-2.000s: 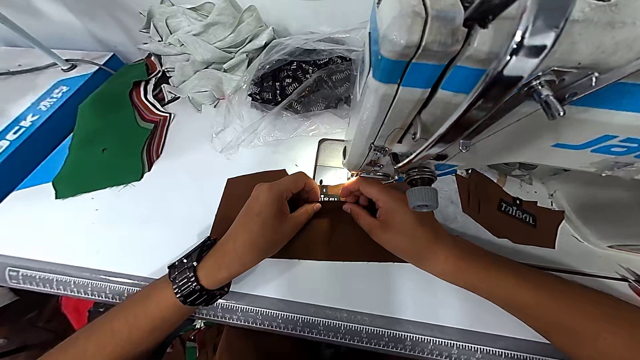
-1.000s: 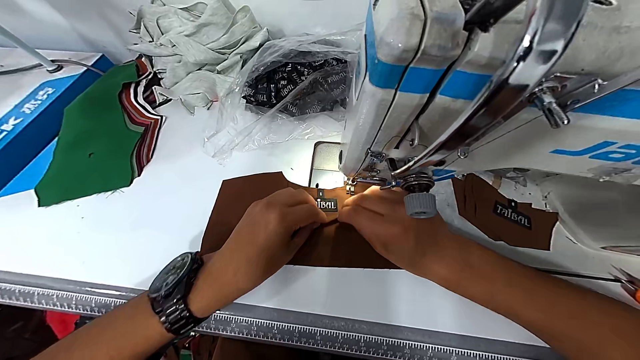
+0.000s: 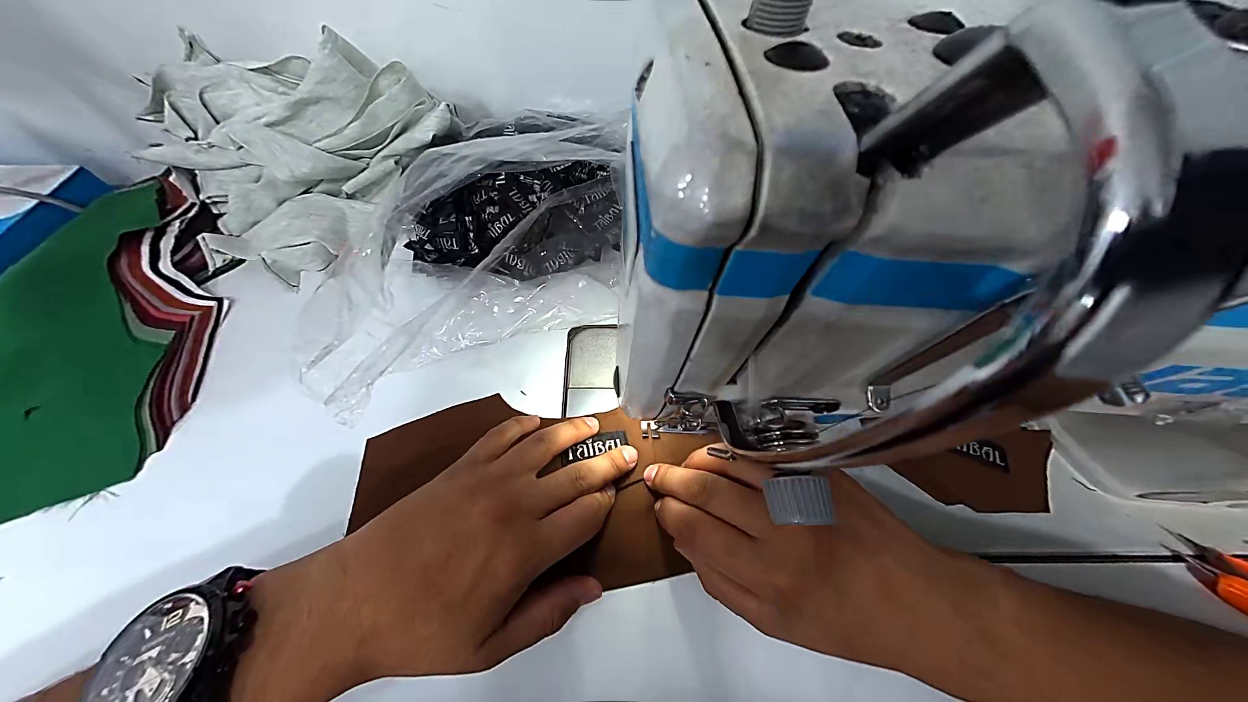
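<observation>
A brown fabric piece (image 3: 419, 448) lies flat on the white sewing table, its upper edge by the presser foot (image 3: 651, 427) of an industrial sewing machine (image 3: 829, 214). On the fabric is a small black woven label (image 3: 595, 448) bearing writing, just left of the foot. My left hand (image 3: 468, 536) lies on the cloth with fingers spread, two fingertips touching the label. My right hand (image 3: 780, 546) rests on the cloth right of it, fingers curled, thumb and forefinger by a small fold below the foot. Whether its fingers pinch the cloth is hard to tell. The needle tip is hidden.
Another labelled brown piece (image 3: 1004, 468) lies right of the machine, near orange-handled thread snips (image 3: 1219, 580). Behind my hands are a clear plastic bag (image 3: 390, 331) of black labels and crumpled pale grey fabric (image 3: 302, 127). Stacked green and striped pieces (image 3: 78, 370) lie at left.
My left hand has opened from a pinch at the label and now lies spread across the fabric. The label sits left of the foot. The view has moved closer to the machine.
</observation>
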